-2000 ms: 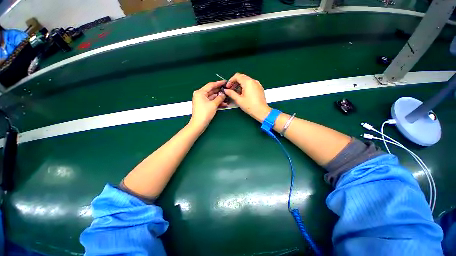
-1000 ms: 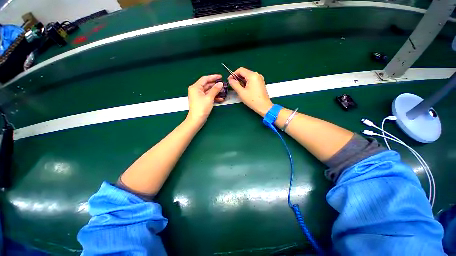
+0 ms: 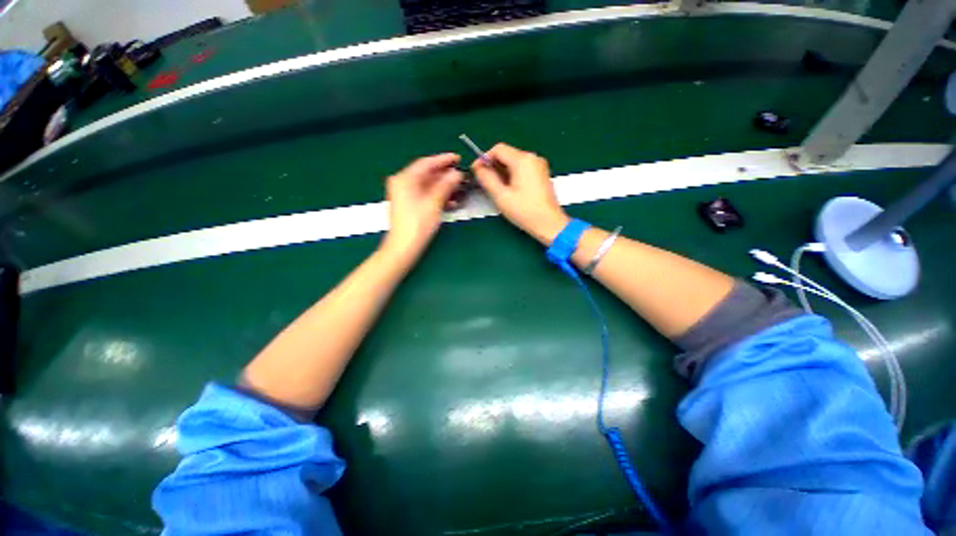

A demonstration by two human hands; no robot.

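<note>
My left hand (image 3: 421, 199) is above the white rail (image 3: 314, 238), its fingers closed round a small black module (image 3: 461, 191) that is mostly hidden by the fingers. My right hand (image 3: 516, 188) is just to the right, holding a slim pale tool, possibly tweezers (image 3: 471, 144), whose end points up and left past the fingers. The fingertips of both hands are close together at the module. My right wrist wears a blue strap (image 3: 567, 241) with a coiled blue cord (image 3: 621, 455).
Another black module (image 3: 721, 214) lies right of my hands, and one (image 3: 772, 121) lies beyond the rail near a grey post (image 3: 875, 89). A white round base (image 3: 868, 249) and white cables (image 3: 839, 300) are at the right. A black stack (image 3: 472, 15) is at the far side.
The hands, close together at first, have parted slightly. The tool's pale end now shows more clearly. The black module beyond the rail has shifted left towards my hands.
</note>
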